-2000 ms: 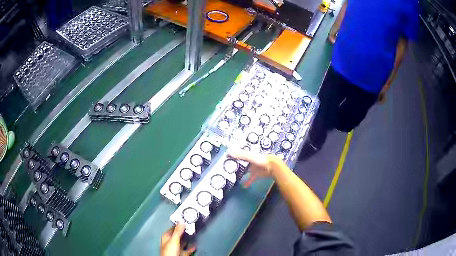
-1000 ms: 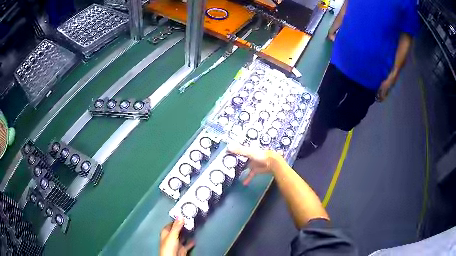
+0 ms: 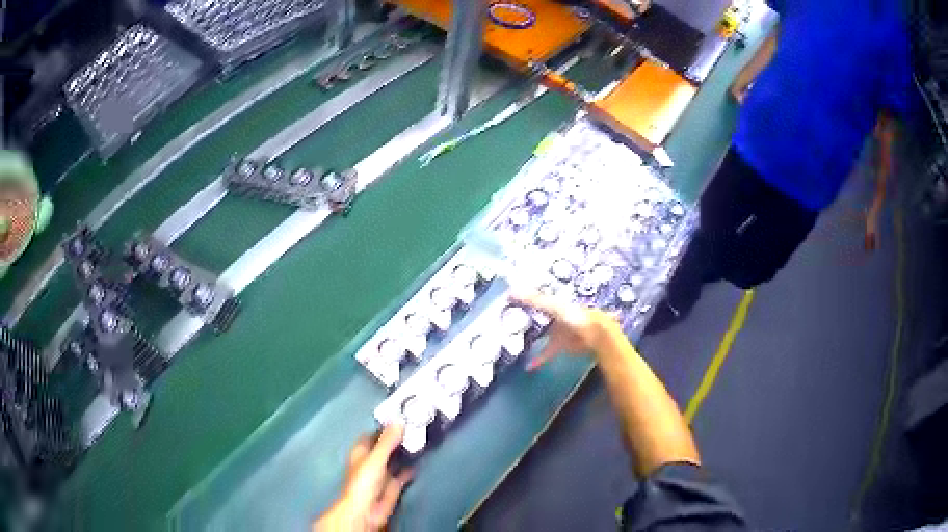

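Note:
A stack of bright loaded strips (image 3: 463, 370) with a row of round parts lies near the bench's front edge. My left hand (image 3: 372, 480) holds its near end, fingertips at the corner. My right hand (image 3: 567, 327) is at its far end, thumb over the end and other fingers along the side. A second stack of loaded strips (image 3: 424, 320) lies beside it on the far side. A filled blister tray (image 3: 593, 223) lies just beyond both stacks. The picture is somewhat blurred.
More loaded strip stacks (image 3: 291, 183) lie on the green bench (image 3: 312, 301) at left. Blister trays (image 3: 130, 88) are at upper left, a green fan (image 3: 19, 213) at the left edge. Orange plates (image 3: 644, 104) are at the back. A person in blue (image 3: 826, 104) stands at right.
The view has shifted, so the bench things appear further right. A dark strip has come into view on the far side of the bench. Both hands remain at the same stack's ends.

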